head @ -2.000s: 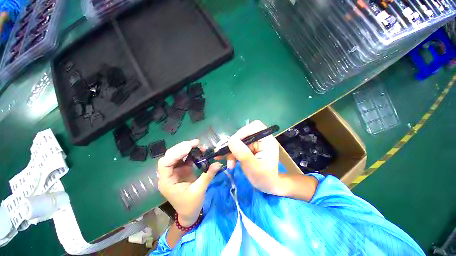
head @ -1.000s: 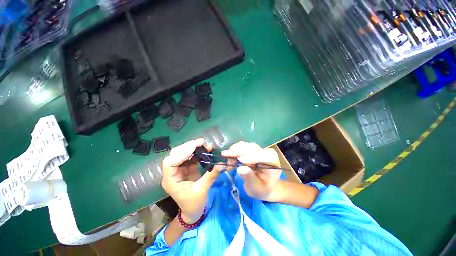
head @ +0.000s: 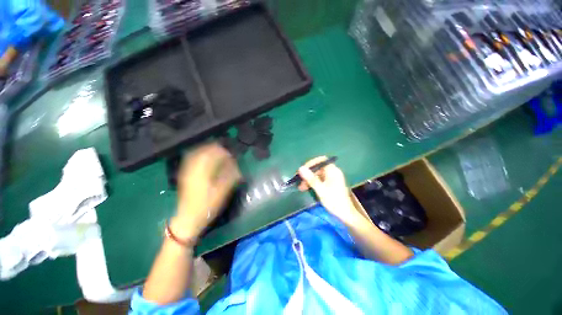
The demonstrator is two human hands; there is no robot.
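My left hand (head: 206, 181) is blurred by motion. It is over the green bench beside the loose black plastic parts (head: 254, 136), and hides some of them. Whether it holds a part cannot be told. A dark patch shows under its right side. My right hand (head: 328, 184) grips slim black tweezers (head: 311, 172), tip pointing down and left at the right end of the clear liner strip. Pale slivers (head: 264, 191) lie in a row on that strip between my hands. More black parts (head: 169, 107) lie in the left compartment of the black tray (head: 212, 126).
A carton (head: 447, 212) with dark parts is below the bench edge at right. Stacked clear trays (head: 425, 104) stand at upper right. A white label roll (head: 68, 227) curls at left. Other blister trays (head: 83, 37) and a person's blue sleeve (head: 28, 21) are at upper left.
My hands were together at a black part. Now they are apart: the left has moved up and left to the loose parts, the right holds the tweezers over the bench. The view has shifted.
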